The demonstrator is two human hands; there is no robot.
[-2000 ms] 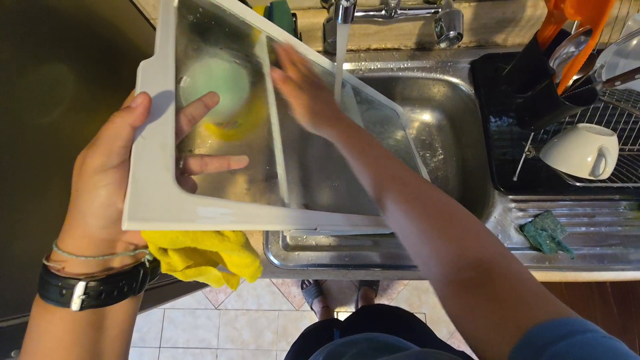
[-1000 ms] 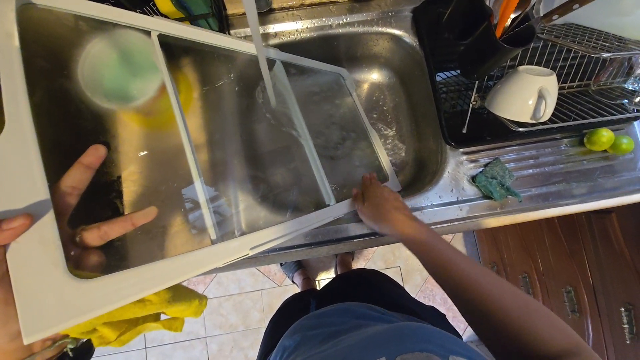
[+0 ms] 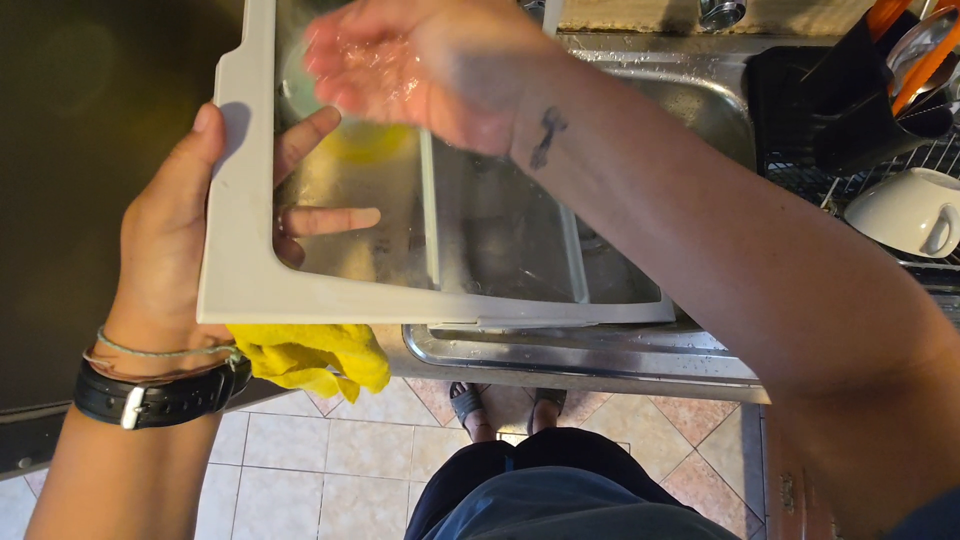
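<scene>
A glass refrigerator shelf with a white plastic frame [image 3: 360, 300] is held over the stainless steel sink [image 3: 675, 97], tilted. My left hand [image 3: 172, 217] grips its left edge, thumb on top and fingers showing beneath the glass. Wet and cupped, palm up, my right hand [image 3: 420, 75] is over the upper left of the glass, holding nothing solid. Below the frame's lower left corner hangs a yellow cloth [image 3: 315, 360]. Through the glass a pale green round thing and something yellow show, blurred.
At right, a white cup [image 3: 904, 210] lies tipped on a wire dish rack [image 3: 832, 195], near a black utensil holder [image 3: 840, 127] with orange-handled utensils. A metal faucet part [image 3: 720, 11] is at the top. A dark panel [image 3: 90, 112] stands at left.
My right hand has left the shelf's far right end, where it was a second ago, and is now over the left part of the glass. The view has shifted.
</scene>
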